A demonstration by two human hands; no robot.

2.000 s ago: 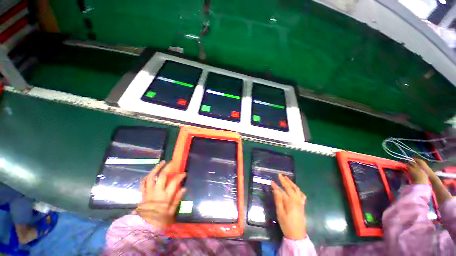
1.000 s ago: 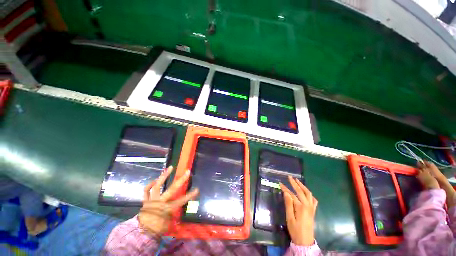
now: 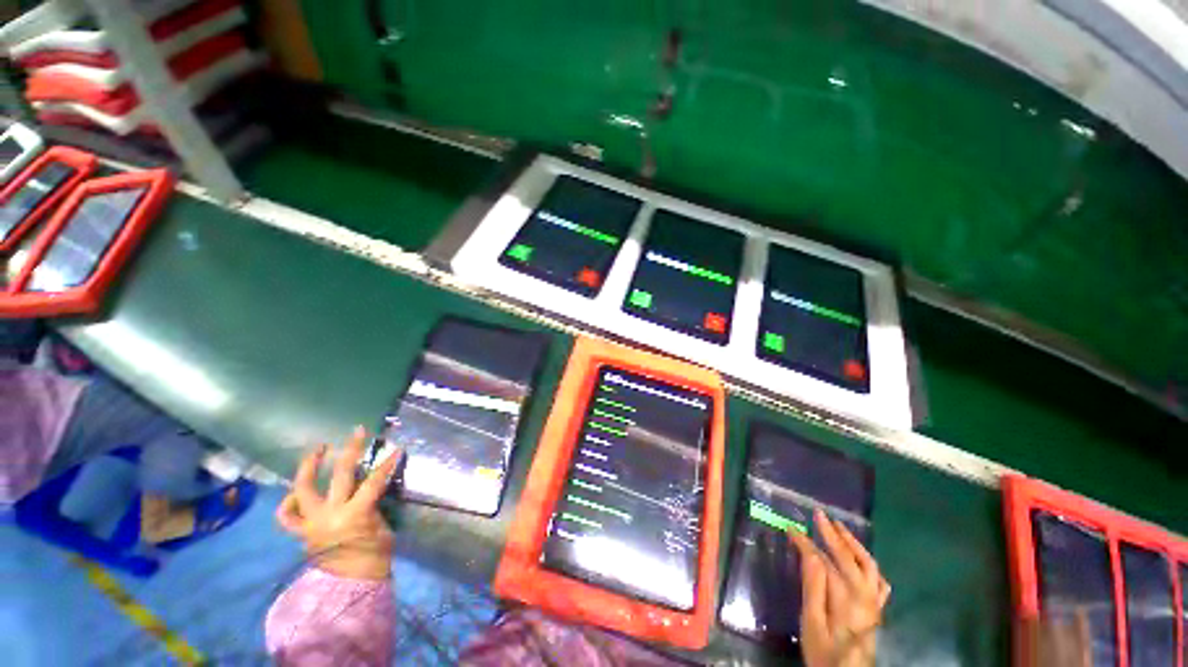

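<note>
Three dark tablets lie before me on the green belt. The left tablet [image 3: 466, 414] lies loose, with white glare and a small yellow spot. The middle tablet [image 3: 632, 476] sits in a red narrow foam tray [image 3: 521, 545] and shows a list of white and green text lines. The right tablet [image 3: 797, 502] lies loose with a small green bar. My left hand [image 3: 341, 508] is at the left tablet's lower left edge, fingers apart, holding nothing. My right hand [image 3: 844, 593] is open over the right tablet's right side, fingertips at its screen.
A white three-slot tray [image 3: 493, 254] with three tablets showing green and red squares stands behind. Red trays with tablets are at far left [image 3: 120, 254] and right [image 3: 1020, 541]. Stacked red and white trays [image 3: 98, 78] are upper left. A person's sleeve [image 3: 29, 424] shows at left.
The view has shifted left, bringing red trays into sight. The middle tablet's screen now shows text lines. My left hand has moved from the middle tray to the left tablet's edge.
</note>
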